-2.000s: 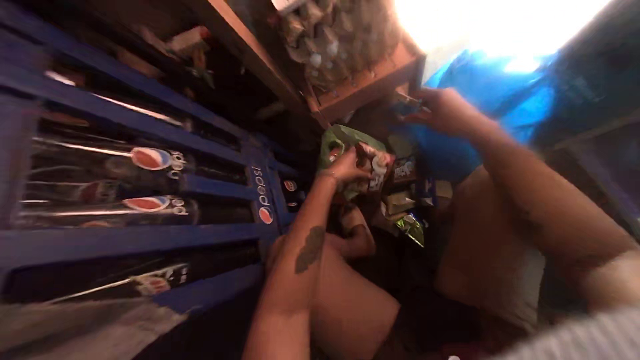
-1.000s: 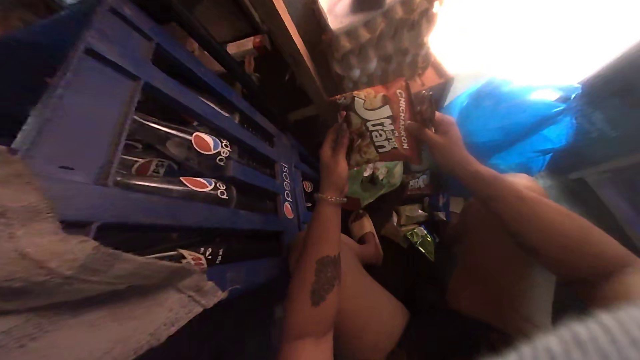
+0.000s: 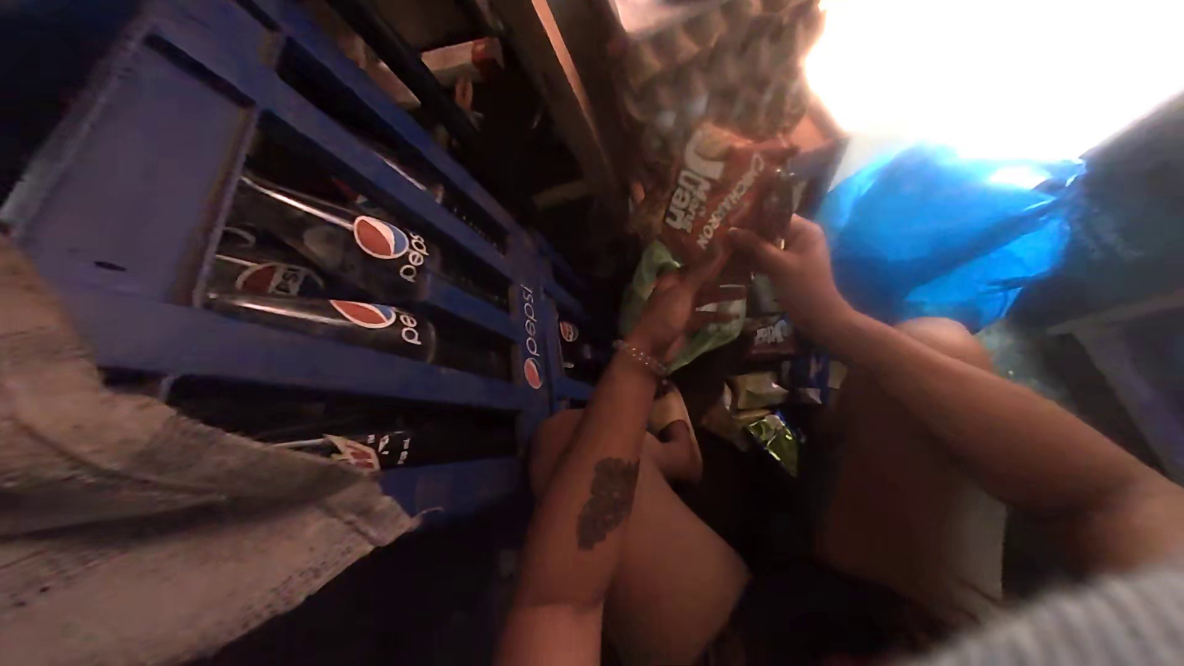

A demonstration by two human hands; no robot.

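Observation:
A red chicharron snack bag [image 3: 726, 190] is held up in front of stacked egg trays. My right hand [image 3: 786, 264] grips its lower right edge between thumb and fingers. My left hand [image 3: 680, 301], with a beaded bracelet at the wrist, reaches to the bag's lower edge; its fingertips are partly hidden and blurred, so its hold cannot be told. Just under the red bag, against my left hand, is a green plastic bag [image 3: 708, 340] with red packs showing in it. Smaller snack packs [image 3: 758, 393] lie below, between my knees.
Blue Pepsi crates [image 3: 361, 347] with bottles [image 3: 324, 314] stand at the left, a frayed cloth [image 3: 185, 481] over their near corner. Egg trays [image 3: 712, 69] are stacked at the top beside a wooden beam [image 3: 573, 102]. A blue plastic bag [image 3: 953, 231] is at the right, beyond my knee.
The red bag, not seen in my hands two seconds ago, is now held up and tilted differently from one second ago. My left hand has moved from its left side to its lower edge.

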